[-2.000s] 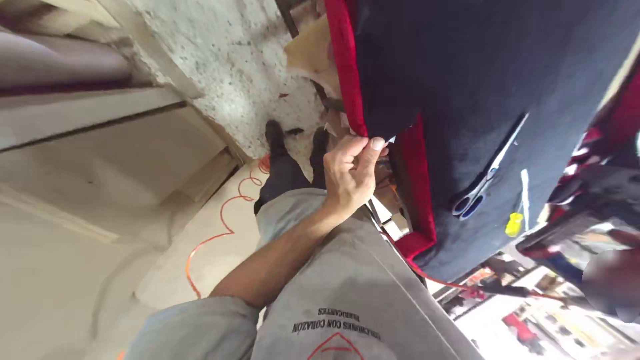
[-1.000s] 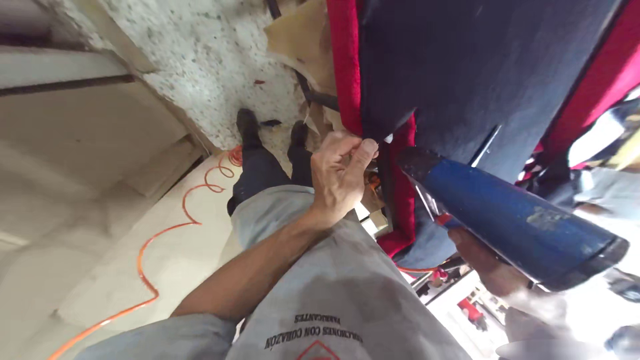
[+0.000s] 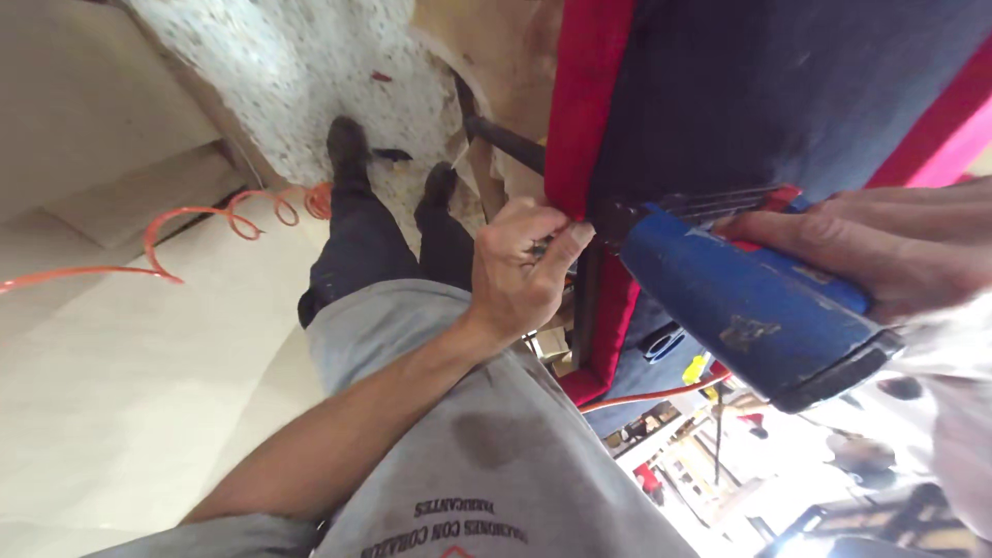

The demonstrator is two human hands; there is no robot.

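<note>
My left hand [image 3: 523, 271] pinches the edge of the fabric at the corner of a red upholstered border [image 3: 585, 101], thumb against fingers. From the right, my right hand [image 3: 860, 240] grips a worn blue staple gun [image 3: 744, 310]. The gun's dark nose is close beside my left fingertips; whether it touches the fabric cannot be told. Dark fabric [image 3: 721, 85] spreads between the red borders. Below the gun, the blue-handled scissors [image 3: 663, 342] lie partly hidden on the dark fabric, near a yellow object [image 3: 695, 370].
A coiled orange hose [image 3: 240, 213] runs at the left; another stretch of orange hose [image 3: 659, 394] passes below the red border. Tan material [image 3: 496, 54] and a dark bar [image 3: 508, 143] are left of the piece. My shoes stand on the speckled floor [image 3: 310, 62]. Cluttered shelving is at lower right.
The staple gun, absent from the oldest frame, came in from the right in my right hand. Since one second ago its nose has shifted down beside my left fingertips. My left hand keeps its pinch.
</note>
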